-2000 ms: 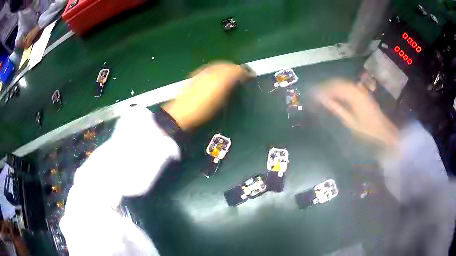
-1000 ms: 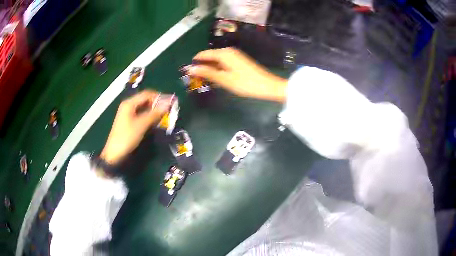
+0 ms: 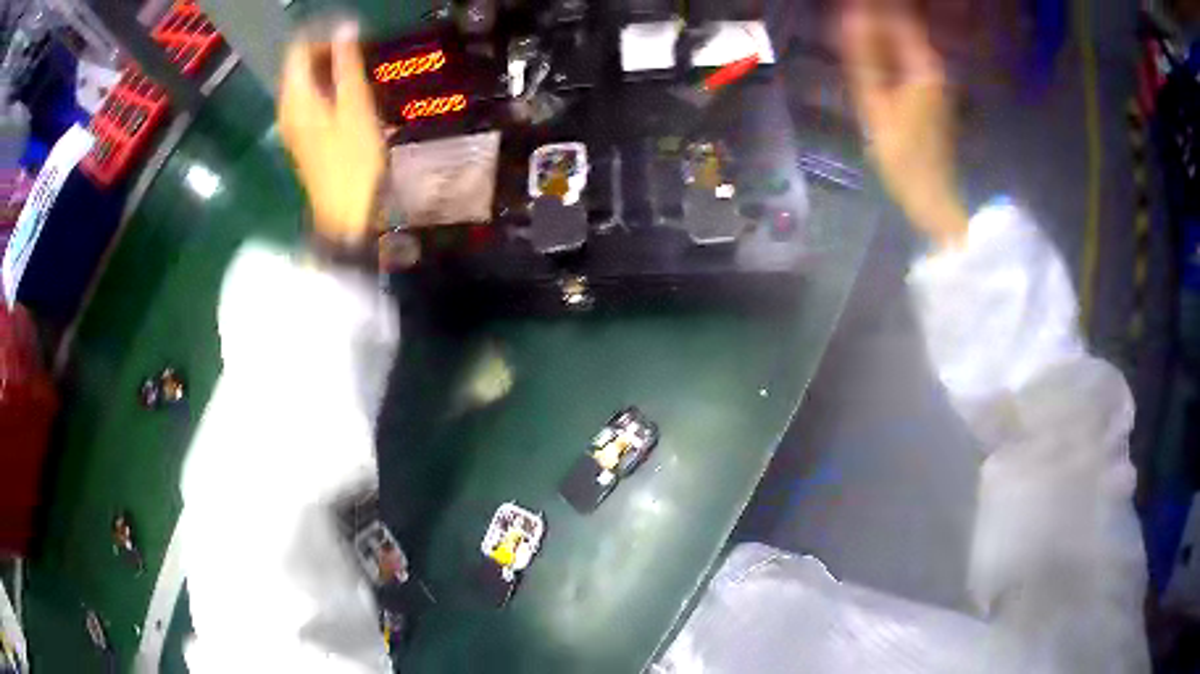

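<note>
Two joined units lie on the black fixture: one with a white-rimmed housing point(image 3: 558, 200) on the left, one with a dark housing point(image 3: 712, 198) on the right, screens toward me. My left hand point(image 3: 332, 125) is raised left of the red-digit display, blurred; its fingertips are near the top edge and I cannot tell if it holds anything. My right hand point(image 3: 905, 112) is right of the fixture, blurred and partly cut off by the top edge. On the green bench lie a joined unit point(image 3: 612, 457) and a white-rimmed unit point(image 3: 511, 545).
The red-digit display point(image 3: 419, 84) and a pale card point(image 3: 445, 178) are at the fixture's left. More units lie partly behind my left sleeve point(image 3: 383, 553). Units lie on the green conveyor point(image 3: 79, 435) at left. Red bins point(image 3: 132, 125) stand beyond. The bench edge curves at right.
The view has swung right to the fixture. My left hand has gone from a unit over the bench to beside the display. My right hand has moved away from the unit it was at.
</note>
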